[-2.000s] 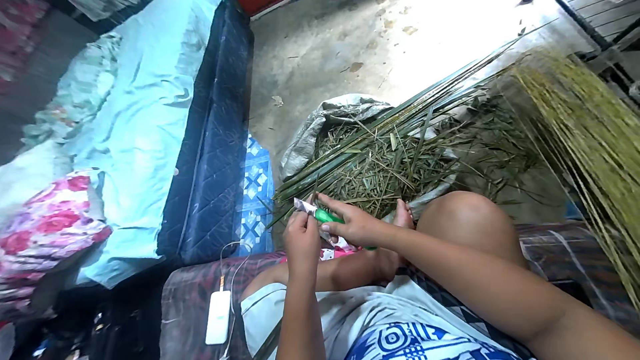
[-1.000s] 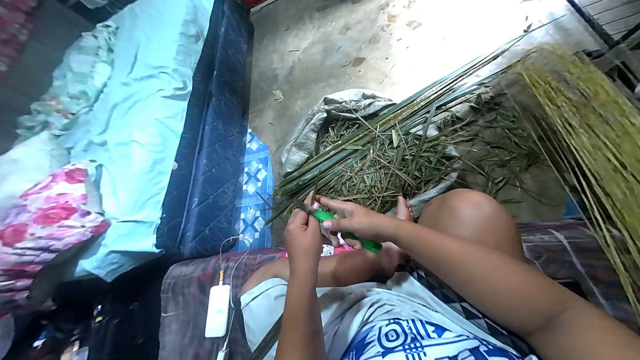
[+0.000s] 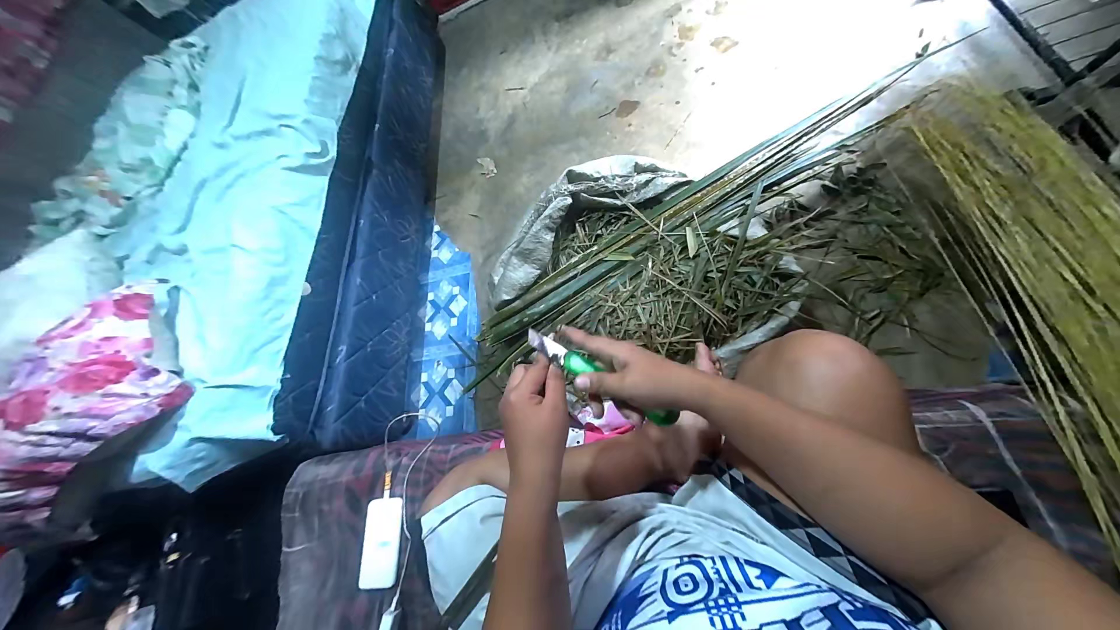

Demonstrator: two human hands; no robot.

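Observation:
My right hand [image 3: 634,376] is closed around a knife with a green handle [image 3: 579,366]; its short blade [image 3: 544,344] points up and left. Just left of it, my left hand [image 3: 534,394] has thumb and forefinger pinched together close beneath the blade. A leaf strip [image 3: 472,588] shows beside my left forearm, and whether it runs up into the left fingers cannot be seen. Beyond both hands lie long green leaf strips [image 3: 604,254] across a heap of leaf scraps [image 3: 674,297] on a pale woven sack [image 3: 525,254].
A blue mattress [image 3: 376,236] with light blue cloth [image 3: 236,201] stands at the left. A white power bank [image 3: 381,542] with a cable lies on the dark covered seat [image 3: 324,490]. Yellow-green strands [image 3: 1032,227] hang at the right. More scraps lie on the concrete floor [image 3: 525,105].
The knife's blade, hardly visible a second ago, now shows above my left fingertips. My right fingers have shifted on the green handle.

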